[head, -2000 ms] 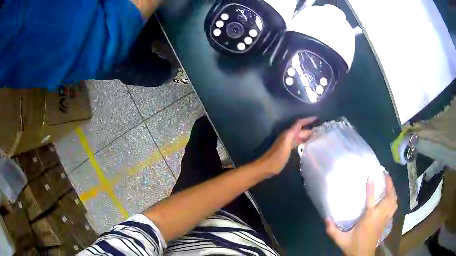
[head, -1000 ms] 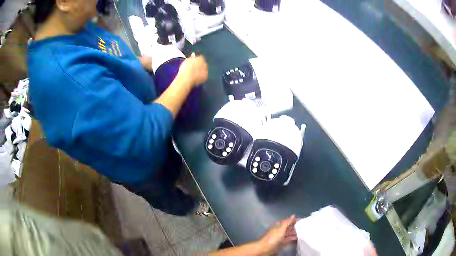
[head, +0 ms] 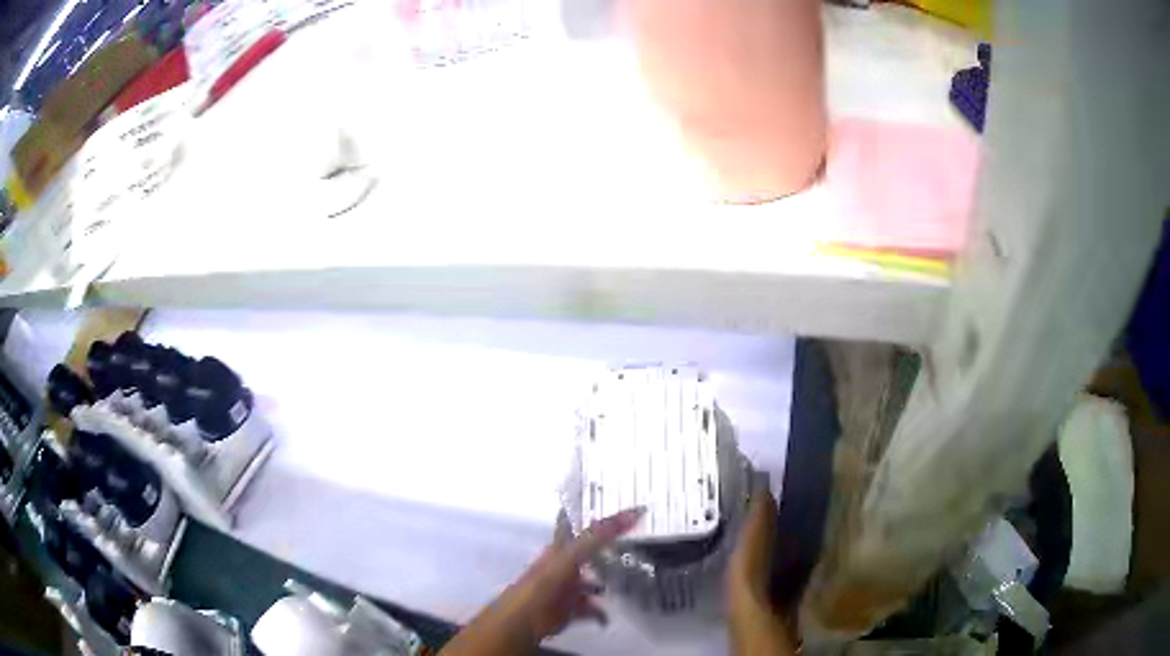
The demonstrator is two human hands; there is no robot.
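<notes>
A bagged security camera [head: 652, 449] sits on the white sheet [head: 398, 449] under the shelf. Its white slotted base plate faces up, and clear ribbed bag shows around the dark lower part. My left hand [head: 552, 596] is at its near left side with fingers spread, one fingertip over the plate's near edge. My right hand [head: 760, 583] is upright along its near right side; its fingers overlap and its grip is unclear. Both hands are cut off by the bottom edge.
A white shelf [head: 513, 288] crosses above the bench, with an overexposed orange-pink object [head: 744, 103] and papers on it. A pale post [head: 1014, 295] stands at right. Several white-and-black cameras [head: 167, 410] stand at left. Two white camera bodies [head: 302, 625] are at the bottom left.
The view has swung from the bench and neighbouring worker to the shelf. The bagged item, earlier over the green bench, is now on the white sheet with its plate visible.
</notes>
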